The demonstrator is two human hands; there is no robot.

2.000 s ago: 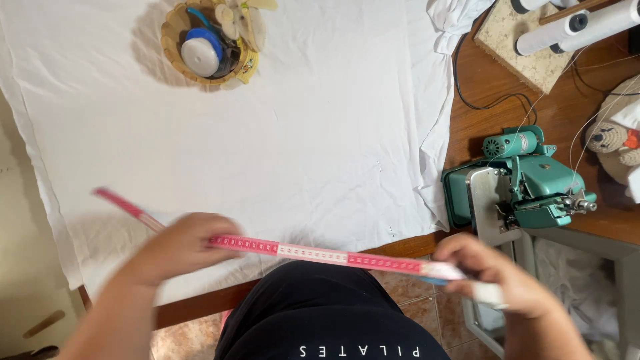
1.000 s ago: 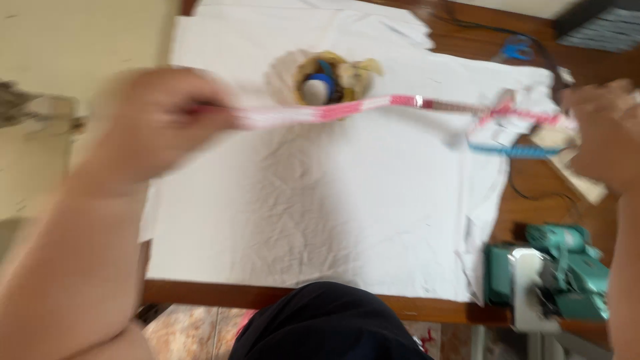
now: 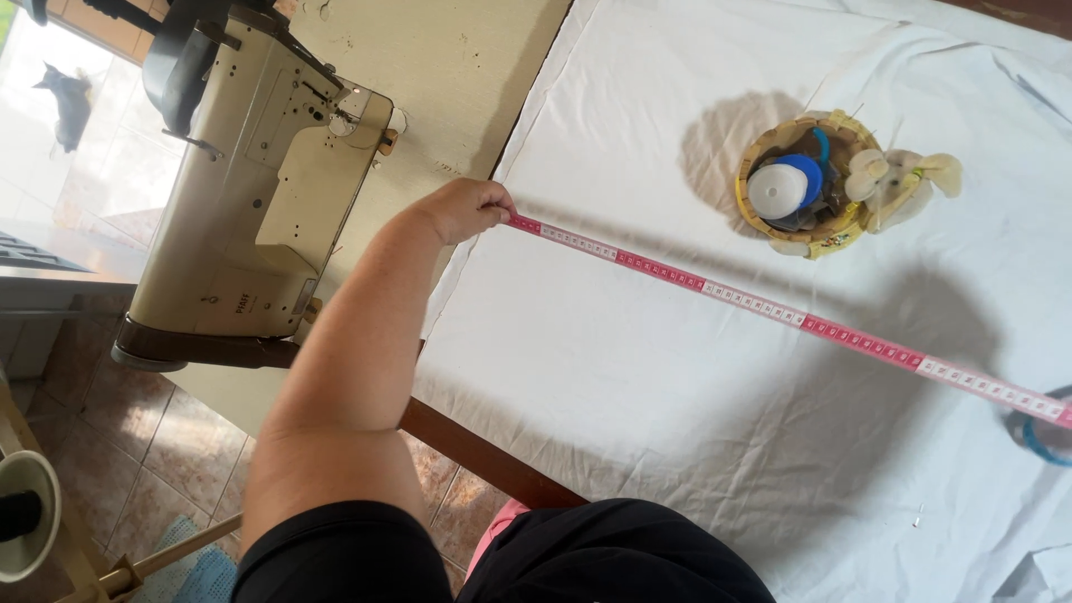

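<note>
My left hand (image 3: 473, 209) pinches one end of a pink and white tape measure (image 3: 712, 289) at the left edge of a white cloth (image 3: 569, 368). The tape runs taut, slanting down to the right across the cloth, below a round basket (image 3: 745, 188). Inside the basket lie a white round lid or spool (image 3: 777, 192), a blue round piece (image 3: 809, 177) and small dark items. A plush figure (image 3: 896, 184) is fixed to its right side. At the right edge, a blue-rimmed object (image 3: 1043, 440) shows partly beneath the tape. My right hand is out of view.
A beige Pfaff sewing machine (image 3: 243, 201) stands on the cream tabletop (image 3: 435, 67) at the left. A dark chair part is behind it. The wooden table edge (image 3: 486, 456) runs before my body. A thread cone or spool (image 3: 25, 515) is at lower left, over a tiled floor.
The view has swung left, bringing the beige sewing machine in. My left hand has come down to the cloth's left edge, and the tape is now taut. My right hand has left the view.
</note>
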